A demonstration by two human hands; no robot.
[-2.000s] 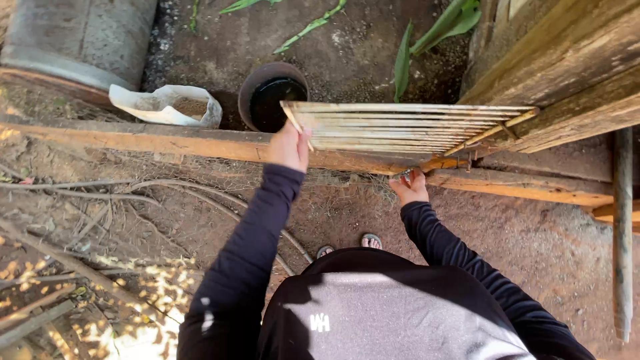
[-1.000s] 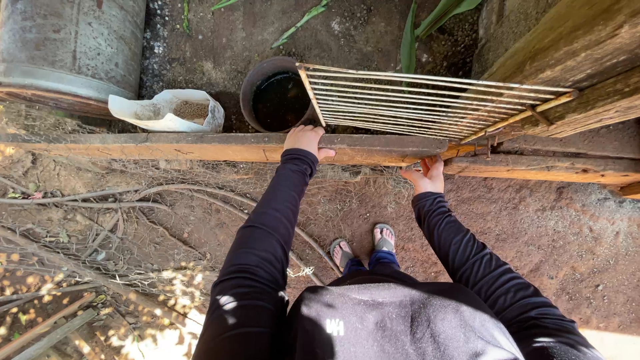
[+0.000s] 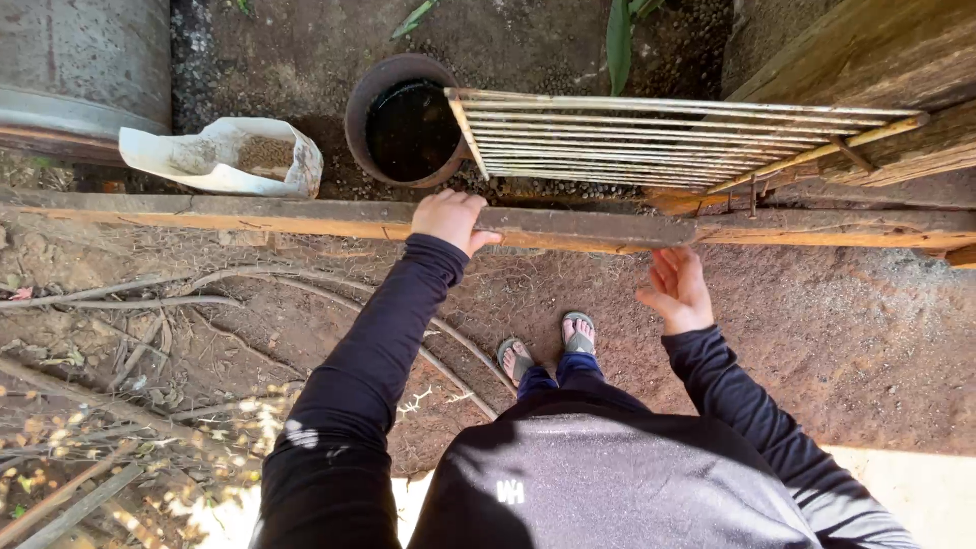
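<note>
My left hand (image 3: 451, 221) is closed over the top of a weathered wooden rail (image 3: 335, 216), its thumb on the near side. My right hand (image 3: 677, 290) is at the rail's near edge further right, fingers bent and apart; whether its fingertips touch the wood I cannot tell. Beyond the rail a whitish metal wire rack (image 3: 610, 137), rusty in places, stands tilted, its right end by a wooden post (image 3: 877, 61). Left of the rack sits a round metal pot (image 3: 366, 114) with dark liquid. A cut white plastic container (image 3: 221, 156) holds grainy feed.
A large metal drum (image 3: 84, 69) lies at the upper left. Nails (image 3: 753, 197) stick up from the rail near the rack's right end. Long bare branches (image 3: 252, 271) lie on the dirt at left, close to my sandalled feet (image 3: 578, 332). Green leaves (image 3: 619, 46) lie beyond the rack.
My left hand was at the rack's left end two seconds ago and is now on the rail. My right hand has come down from the rail joint, its fingers spread more.
</note>
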